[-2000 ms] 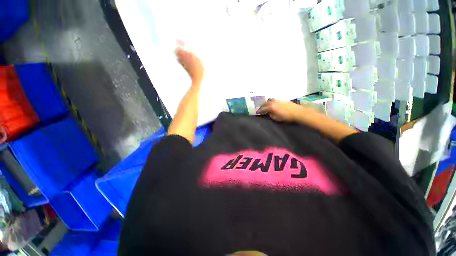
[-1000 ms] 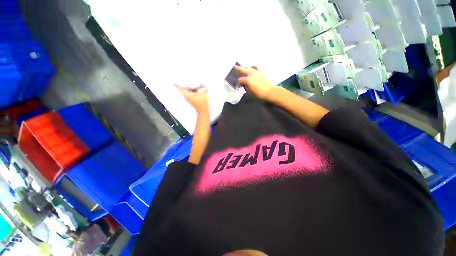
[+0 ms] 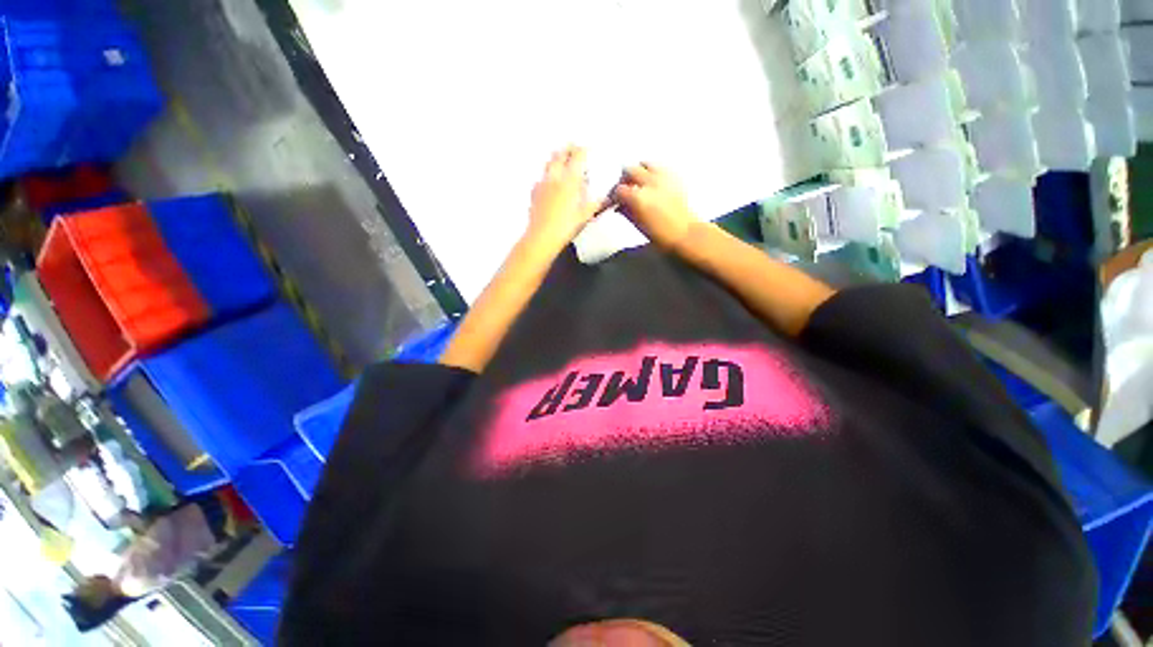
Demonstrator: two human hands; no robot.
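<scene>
My left hand (image 3: 560, 199) and my right hand (image 3: 652, 202) are close together over the white tabletop (image 3: 506, 76), just in front of my black shirt. A small pale piece (image 3: 611, 236) lies between and below them, against the shirt. My right fingers are curled at a small dark edge of it. My left hand has its fingers stretched away from me and its thumb towards the piece. Whether the left hand grips it cannot be told. The glare hides detail.
Rows of small white-and-green cartons (image 3: 850, 135) with raised pale flaps (image 3: 995, 145) stand at the right. Blue totes (image 3: 247, 386) and a red-orange tote (image 3: 149, 281) stand at the left. Another blue tote (image 3: 1098, 499) is at the lower right. The table has a dark left edge.
My left hand has moved right, beside my right hand. The dark item seen in my right hand now shows only as a dark edge with a pale face. The view has turned.
</scene>
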